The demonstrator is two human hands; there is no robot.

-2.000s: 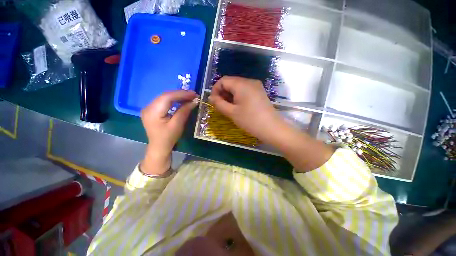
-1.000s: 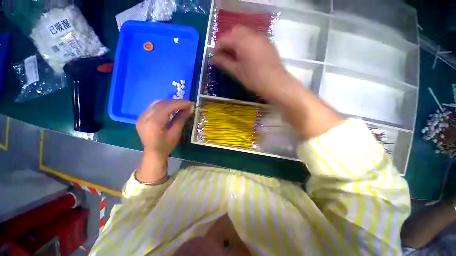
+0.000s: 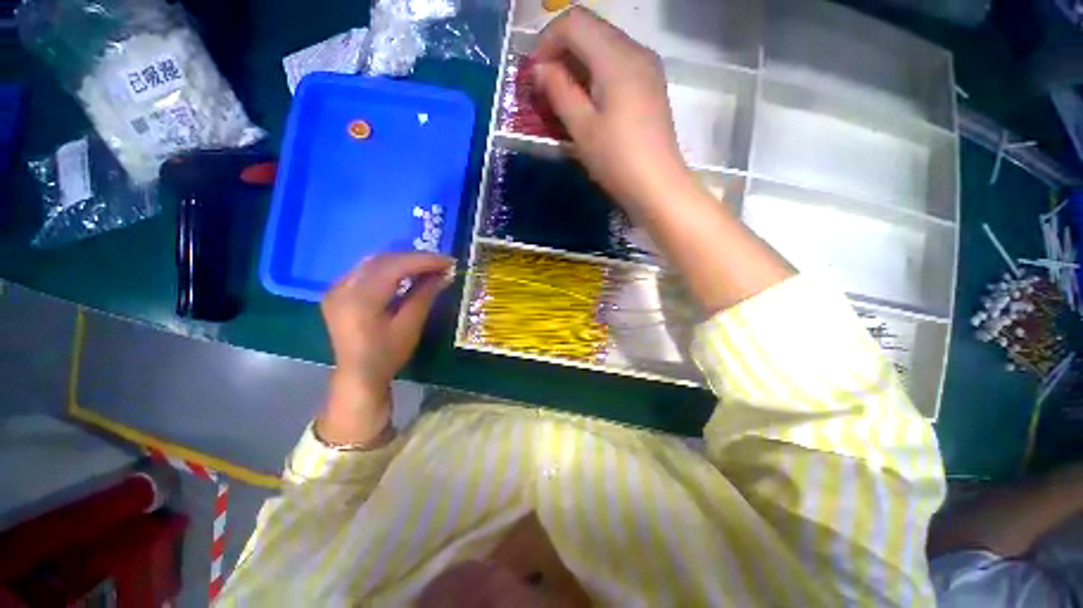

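Note:
My left hand [image 3: 378,311] pinches a tiny white connector housing [image 3: 448,273] between thumb and fingertips, at the left wall of the white divided tray [image 3: 648,375]. A wire in the housing is too small to make out. My right hand [image 3: 606,101] is over the red wires [image 3: 534,105] in the far left compartment, fingertips down among them. Whether it grips a wire cannot be seen. Black wires [image 3: 552,202] lie in the middle compartment and yellow wires [image 3: 540,306] in the near one. Loose white housings [image 3: 428,226] lie in the blue tray [image 3: 356,190].
An orange ring [image 3: 359,130] lies in the blue tray. A black device [image 3: 204,238] and a bag of housings [image 3: 154,89] are at left. Wired connectors [image 3: 1019,318] and white sticks [image 3: 1052,255] lie at right. Another person's arm [image 3: 1009,523] shows at lower right.
My right hand has moved from the yellow wires, over the black ones, to the far red wires. My left hand stays by the tray wall, still pinching the housing. The view has shifted slightly.

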